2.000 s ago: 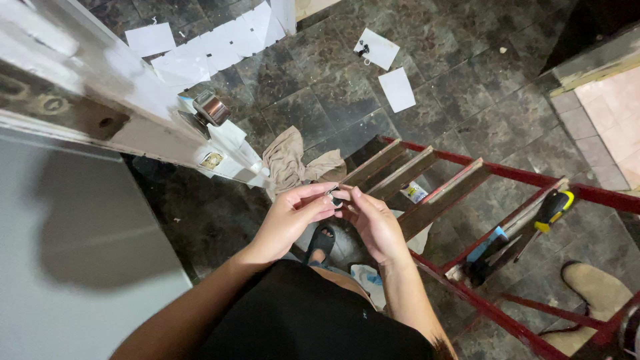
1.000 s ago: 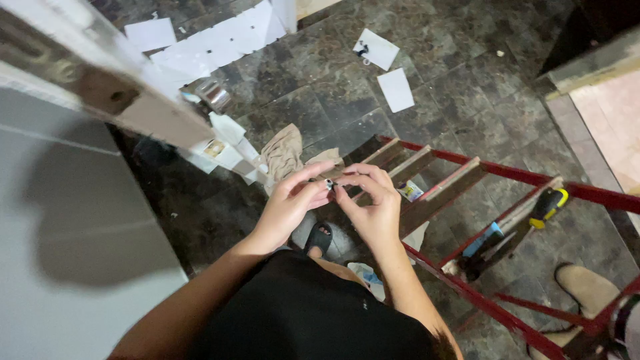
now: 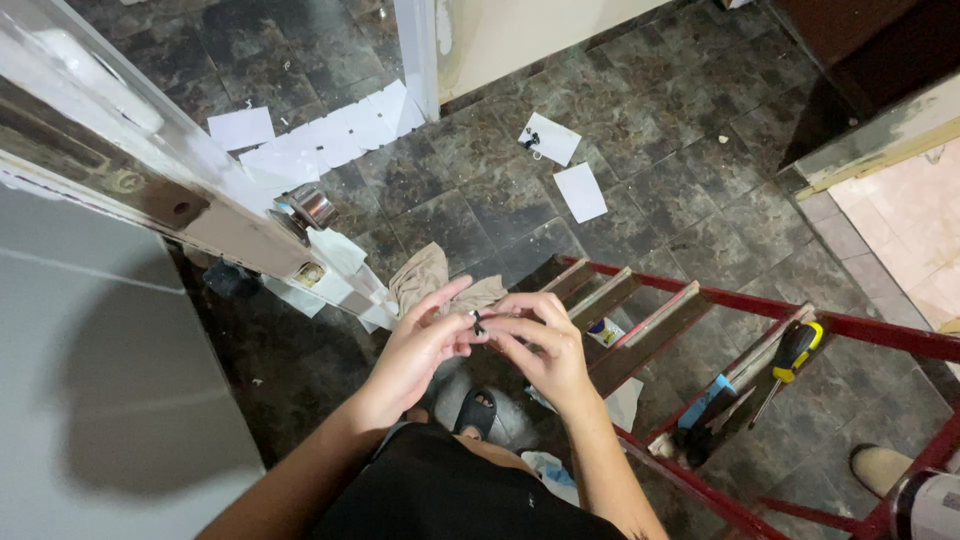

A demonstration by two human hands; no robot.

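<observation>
A small dark piece [image 3: 478, 322] with a light tip, too small to name, is between the fingertips of both hands. My left hand [image 3: 427, 349] pinches it between thumb and fingers, with the index finger extended. My right hand [image 3: 544, 341] has its bent fingertips at the piece's right side. Beyond the hands a beige cloth [image 3: 421, 277] lies on the floor. Just right of the hands stands a red metal stepladder [image 3: 757, 304]. On its upper step rests a yellow and black screwdriver [image 3: 795, 352], beside a dark-handled tool [image 3: 697, 439] with a blue part.
On the left, a door edge [image 3: 225, 232] carries a round metal doorknob [image 3: 311, 208]. White paper sheets [image 3: 352, 131] lie across the doorway floor. Another sheet [image 3: 555, 135] bears small black items, near a second sheet [image 3: 580, 193]. At lower right is a tan shoe [image 3: 879, 469].
Both hands stay together around the small dark piece while their fingers shift. My left index finger is now more extended.
</observation>
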